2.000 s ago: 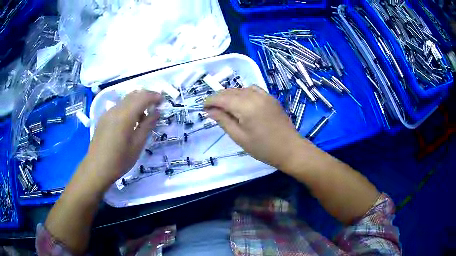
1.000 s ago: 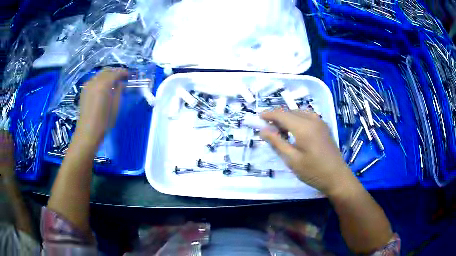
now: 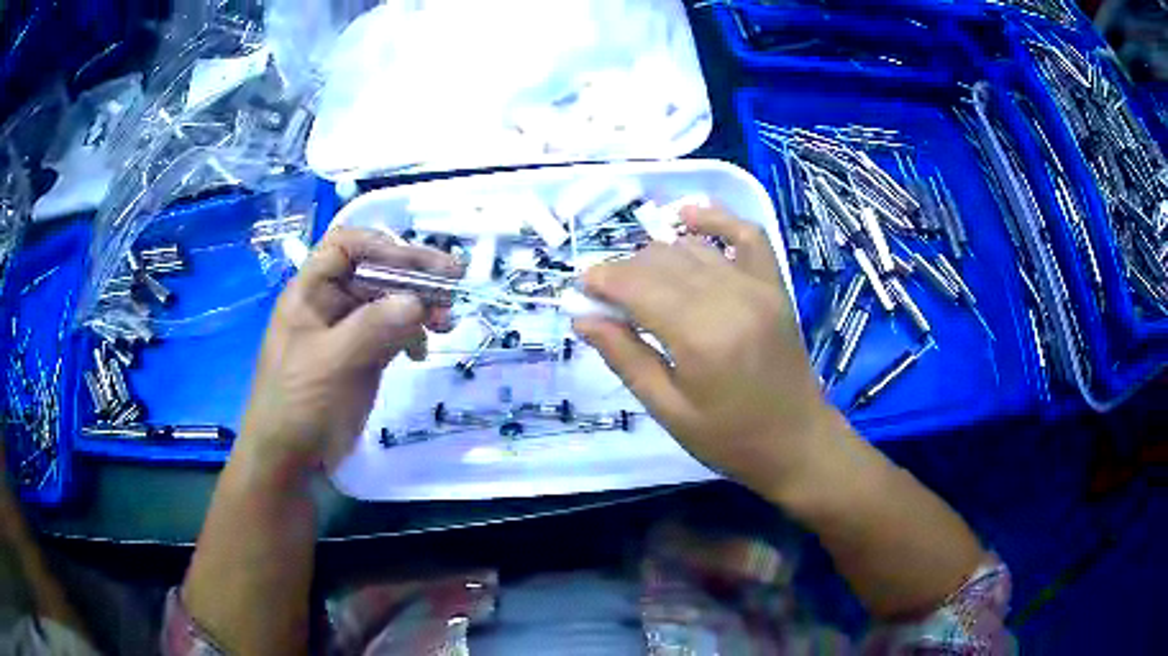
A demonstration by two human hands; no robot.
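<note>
My left hand holds a shiny metal tube over the left part of the white tray, the tube pointing right. My right hand pinches a white plastic sleeve between thumb and fingers, just right of the tube. A thin rod seems to run between the two hands, but blur hides whether they are joined. Rods with dark heads and other white sleeves lie loose in the tray.
A second white tray overlaps the far edge. The left blue tray holds metal tubes under a clear plastic bag. The right blue tray holds slim metal units. More filled blue trays stand far right.
My left hand has come back from the left blue tray to the white tray with a metal tube. My right hand stays over the tray with the white sleeve. The view has shifted.
</note>
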